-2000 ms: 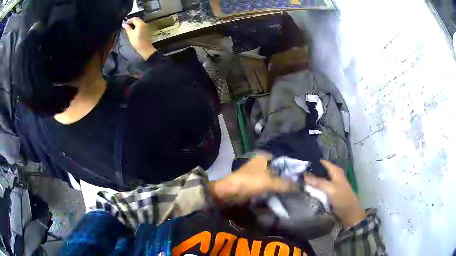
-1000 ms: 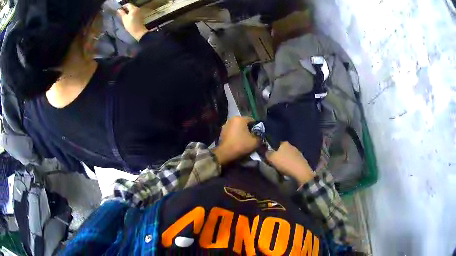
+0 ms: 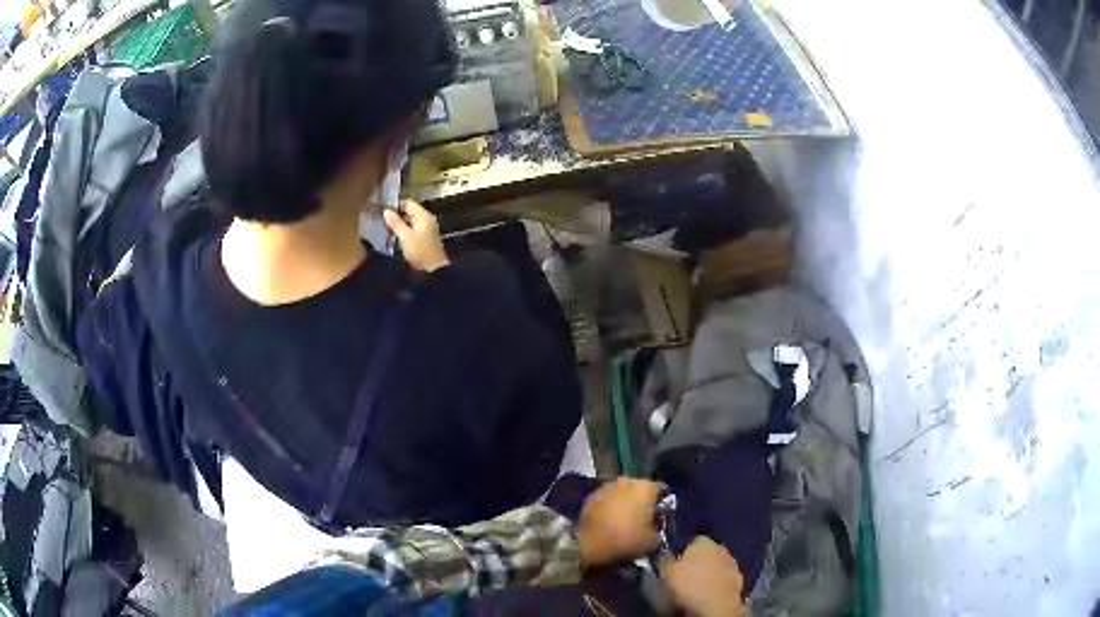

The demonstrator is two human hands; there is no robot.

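Grey garment pieces (image 3: 811, 476) with navy parts (image 3: 724, 492) and small white tags lie heaped in a green crate (image 3: 864, 542) at the lower right. My left hand (image 3: 620, 521) is at the bottom centre, fingers closed around a small dark piece with a pale, shiny spot (image 3: 663, 506). My right hand (image 3: 707, 579) is just below and to the right, close against the same piece, and is partly cut off by the bottom edge. The fingers hide most of the piece, so I cannot tell what it is.
A person in black (image 3: 398, 362) sits close on the left. Beyond is a worktable with a blue patterned board (image 3: 688, 78) and a metal machine box. Cardboard boxes (image 3: 661, 295) stand under it. A white surface (image 3: 965, 338) runs along the right. Grey garments (image 3: 85, 241) hang at the left.
The view has tilted up, showing more of the worktable. Since two seconds ago, my hands have come together over a small piece instead of spreading grey and white cloth.
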